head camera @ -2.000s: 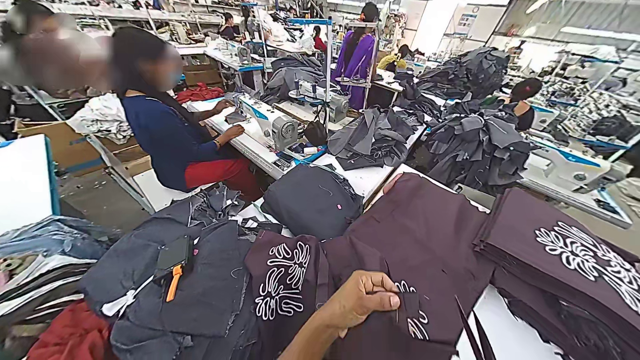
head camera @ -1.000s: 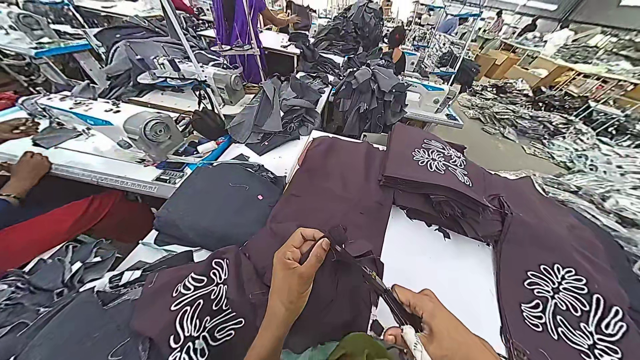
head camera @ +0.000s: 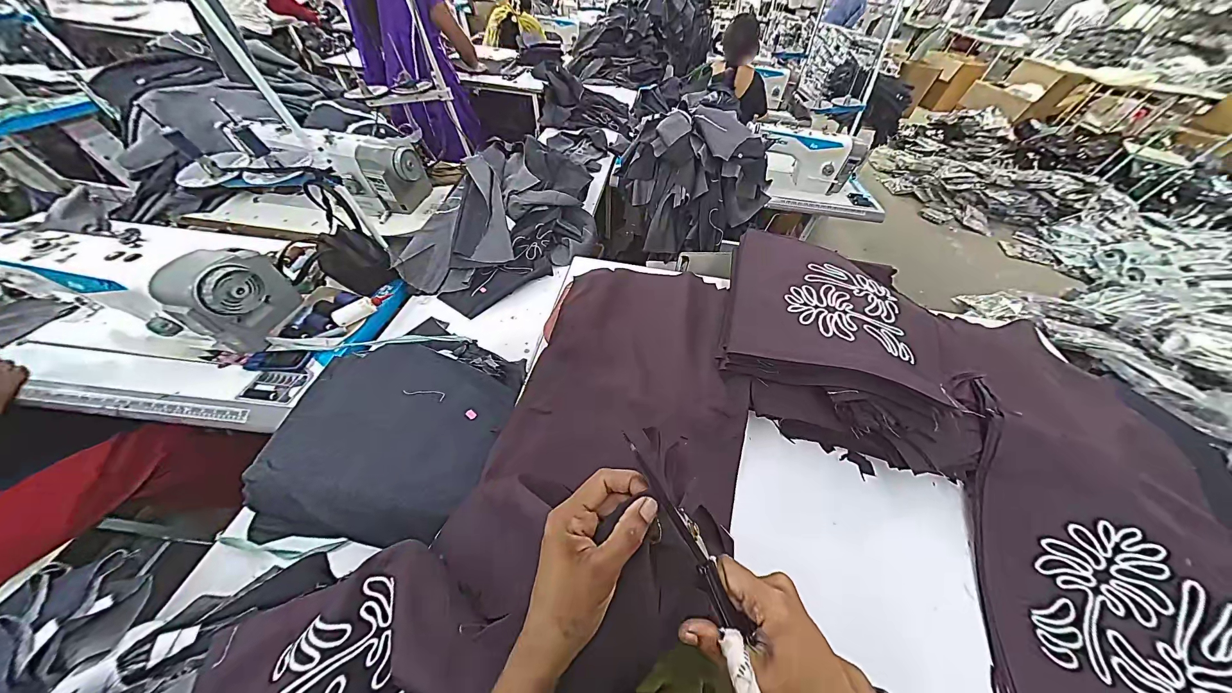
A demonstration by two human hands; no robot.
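Observation:
My left hand (head camera: 592,553) pinches an edge of dark maroon fabric (head camera: 626,366) between thumb and fingers, near the lower middle of the view. My right hand (head camera: 770,626) grips a pair of dark scissors (head camera: 688,529), whose handle is wrapped in white. The blades point up and left and lie against the fabric beside my left fingertips. White looped embroidery (head camera: 337,635) shows on the maroon cloth at lower left. A stack of maroon panels (head camera: 828,318) with similar embroidery lies beyond my right hand, and another embroidered panel (head camera: 1107,577) drapes at far right.
A folded dark bundle (head camera: 375,433) lies left of my hands. Behind it is a sewing machine (head camera: 221,289) on a white table, with part of a person's hand at the left edge. Grey cut pieces (head camera: 505,221) lie farther back. Heaps of patterned fabric (head camera: 1088,231) cover the floor at right.
My right hand with the scissors, hardly in view two seconds ago except for the blades, has come up to my left hand. The view has swung right.

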